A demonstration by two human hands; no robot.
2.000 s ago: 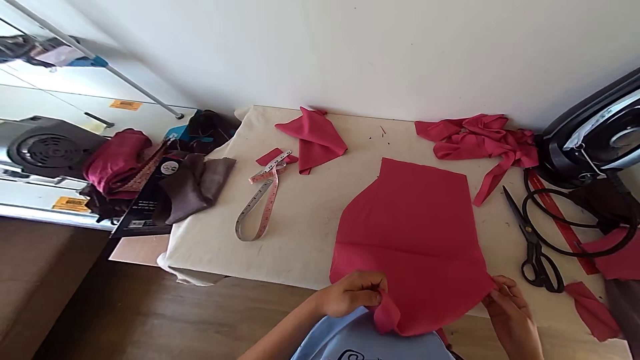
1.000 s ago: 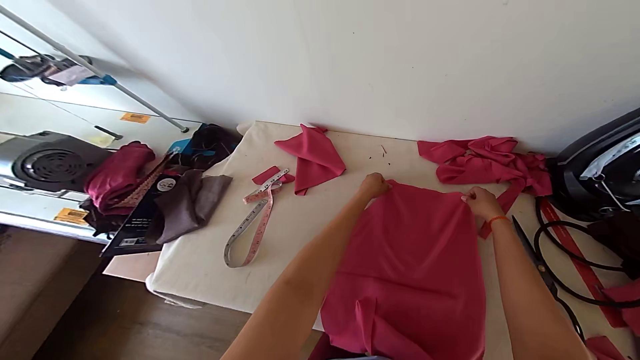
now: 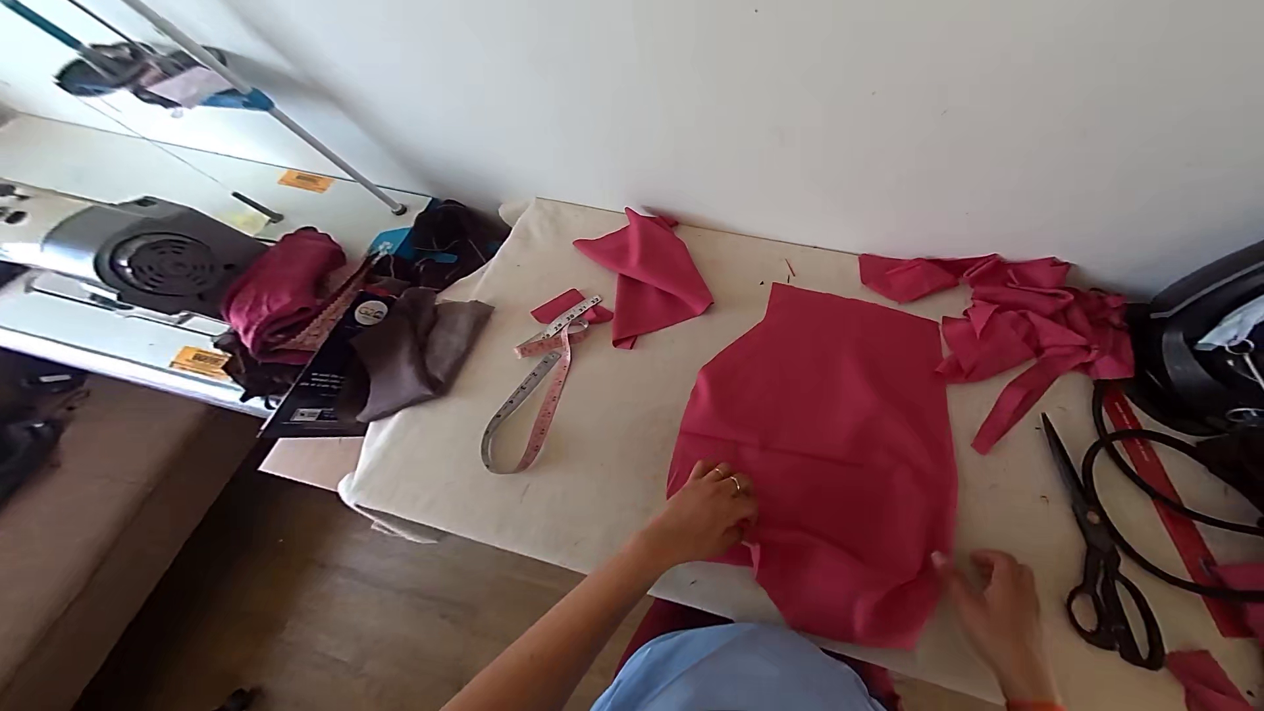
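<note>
A piece of crimson fabric (image 3: 839,425) lies on the cloth-covered table (image 3: 592,494), its near end rumpled and hanging past the table's front edge. On its left edge is my left hand (image 3: 706,513), wearing rings, with fingers bent over the cloth; whether they pinch it is hidden. My right hand (image 3: 992,592) is at the lower right edge of the fabric, fingers apart, thumb near or touching the cloth. Black-handled scissors (image 3: 1096,543) lie to the right. A measuring tape (image 3: 548,395) lies looped on the left, below a crumpled crimson scrap (image 3: 647,276).
A heap of crimson scraps (image 3: 1037,316) lies by the wall. At the right are an iron (image 3: 1205,336), its looped black cord (image 3: 1096,494) and a red ruler-like strip (image 3: 1165,494). A sewing machine (image 3: 158,252) and folded cloths (image 3: 420,351) occupy the left.
Both hands have moved from the fabric's far corners back to its near part. The far end of the fabric now lies flat with no hand on it.
</note>
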